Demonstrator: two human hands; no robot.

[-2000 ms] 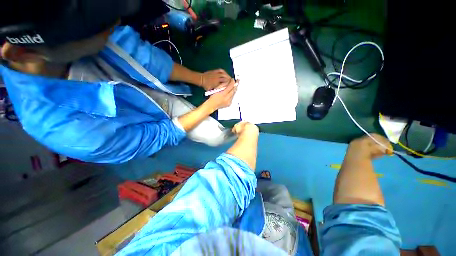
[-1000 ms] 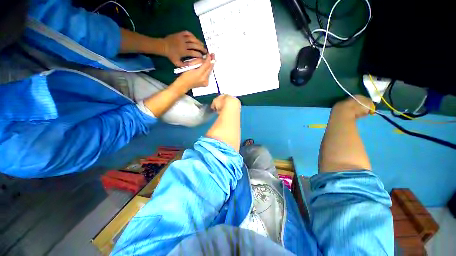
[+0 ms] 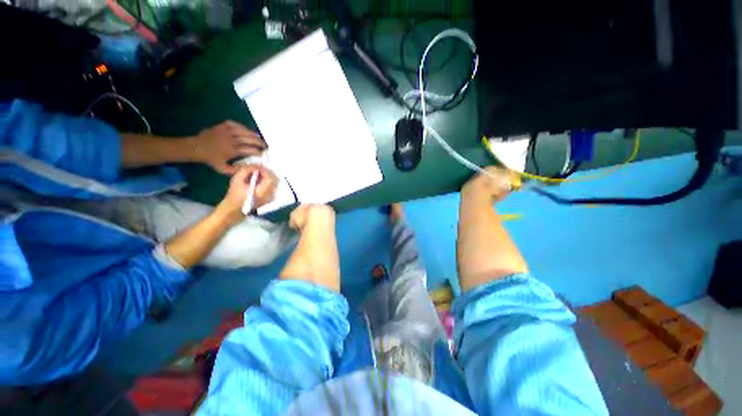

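A white record sheet (image 3: 313, 122) lies flat and slanted on the green bench. My left hand (image 3: 313, 218) is curled at the sheet's lower edge; its palm side is hidden, so I cannot tell if it holds anything. My right hand (image 3: 491, 185) is a fist at the bench's front edge. A small yellow tool (image 3: 516, 184) shows at its fingertips, mostly hidden in the fist. A seated coworker's hand (image 3: 250, 188) holds a white pen (image 3: 251, 193) over a small white slip (image 3: 277, 199) beside the sheet. The coworker's other hand (image 3: 231, 146) rests at the sheet's left edge.
A black mouse (image 3: 408, 144) and a looped white cable (image 3: 422, 77) lie right of the sheet. A large black monitor (image 3: 602, 65) stands at upper right, with cables below it. Reddish-brown blocks (image 3: 651, 333) are at lower right, red trays (image 3: 167, 392) at lower left.
The view has swung right, so the sheet, mouse and both my hands sit further left in the picture. The coworker's pen is now more upright. My hands keep about the same places at the bench.
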